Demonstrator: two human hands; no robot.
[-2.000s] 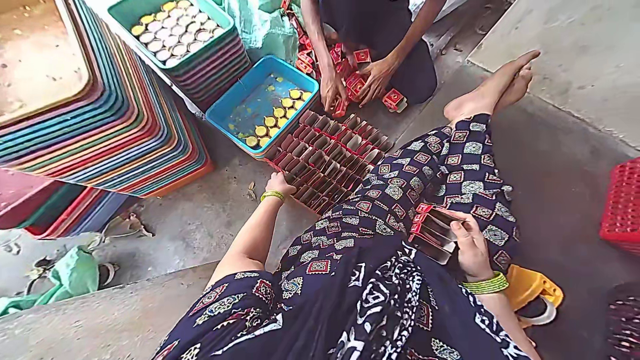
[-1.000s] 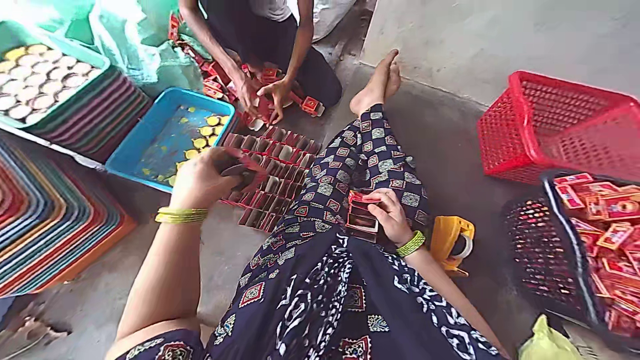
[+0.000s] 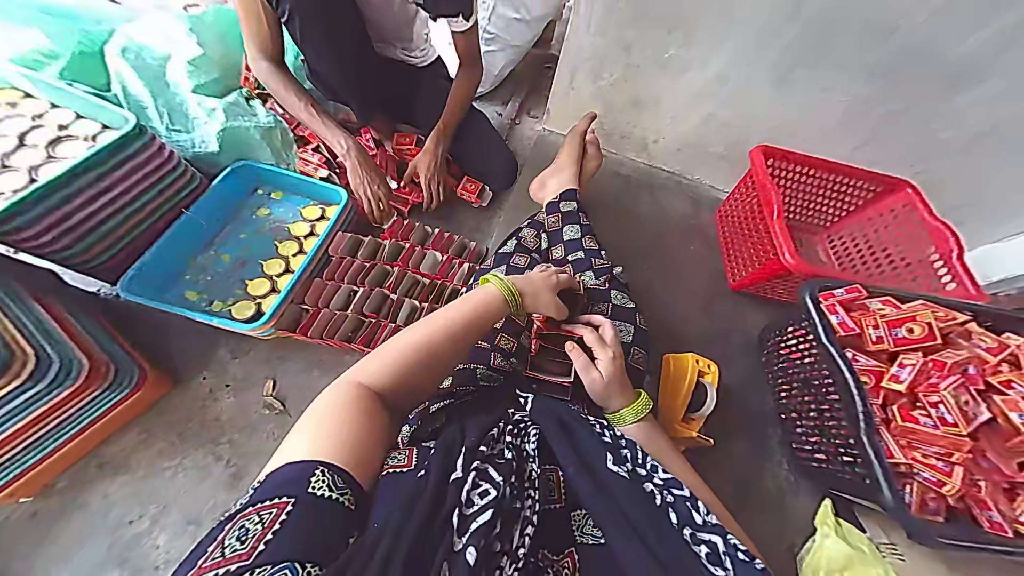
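Note:
On my lap a short row of open red cardboard boxes [image 3: 550, 360] lies between my hands. My left hand [image 3: 548, 292] is bent over the far end of the row, its fingers on a dark piece that is partly hidden. My right hand [image 3: 600, 360] holds the row from the right side, fingers over its edge. Left of my legs, many open red boxes [image 3: 384, 280] stand in rows on the floor. Beside them is a blue plastic tray [image 3: 232, 232] with round yellow pieces [image 3: 274, 266] along its right side.
Another person's hands [image 3: 400, 180] are among red boxes ahead. Stacked trays [image 3: 72, 400] stand at left. At right are a red plastic basket [image 3: 848, 216], a black basket [image 3: 832, 384] full of small red boxes, and a yellow tape dispenser [image 3: 686, 396]. A wall [image 3: 760, 72] rises behind.
My left hand was at the floor rows, then raised above them, and is now at the boxes on my lap. The view has swung to the right.

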